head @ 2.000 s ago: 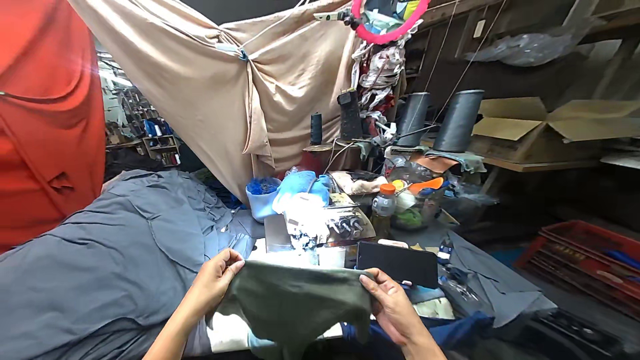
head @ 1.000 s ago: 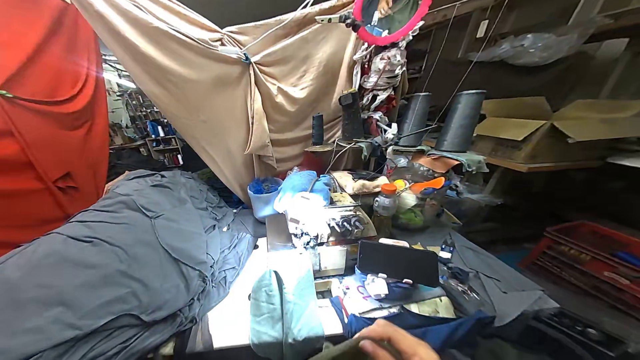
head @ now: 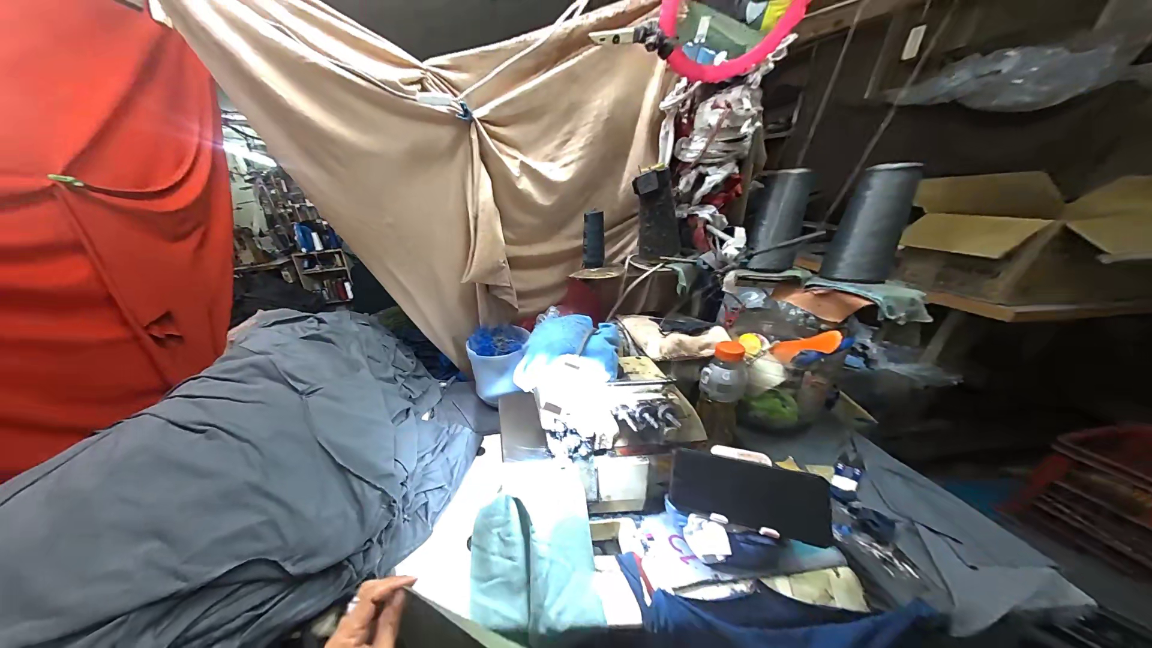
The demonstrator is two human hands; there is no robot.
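Near the bottom edge, my left hand (head: pixel 371 612) is partly in view, its fingers against the edge of a dark green cloth (head: pixel 441 625) that runs out of the frame. My right hand is out of sight. A light teal cloth (head: pixel 531 562) lies folded on the white work surface (head: pixel 450 522), just right of my left hand. Behind it stands a sewing machine (head: pixel 630 423) under a bright lamp glare. A dark phone (head: pixel 751 495) in a holder leans over small folded cloths (head: pixel 814 585) and a navy cloth (head: pixel 720 621).
A large heap of grey fabric (head: pixel 225 477) fills the left side. Behind the machine are a white bucket (head: pixel 495 369), an orange-capped bottle (head: pixel 723 378) and thread cones (head: pixel 871 225). Beige cloth (head: pixel 540 171) hangs behind. An open cardboard box (head: pixel 990 243) sits on the right shelf.
Two seconds ago both hands held up the dark green cloth in front of the machine. One second ago a hand was at the bottom right; now only my left hand shows, at bottom left.
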